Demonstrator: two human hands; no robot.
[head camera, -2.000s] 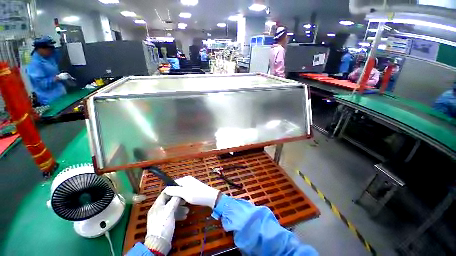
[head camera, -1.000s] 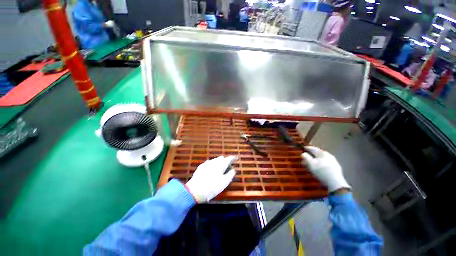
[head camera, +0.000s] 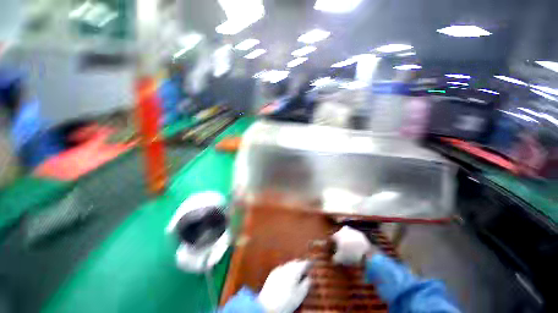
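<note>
The frame is strongly blurred. My left hand (head camera: 286, 286), in a white glove, is low over the slotted orange-brown grate (head camera: 269, 235); whether it holds anything is not clear. My right hand (head camera: 351, 246), also gloved, is farther forward over the grate, close to the hood's lower edge. A small dark shape lies beside its fingers, too blurred to name. The transparent hood (head camera: 391, 177) stands over the back of the grate. The cutters and the black brush cannot be made out.
A white desk fan (head camera: 202, 229) stands on the green mat (head camera: 131, 257) left of the grate. A red-wrapped post (head camera: 150, 134) rises beside the dark belt (head camera: 101, 198). A greyish board (head camera: 56, 217) is on the belt. Blurred people are in the background.
The view has swung left and up. My right hand has moved from the grate's right side toward its middle, near the hood. The black brush that it touched is no longer distinguishable.
</note>
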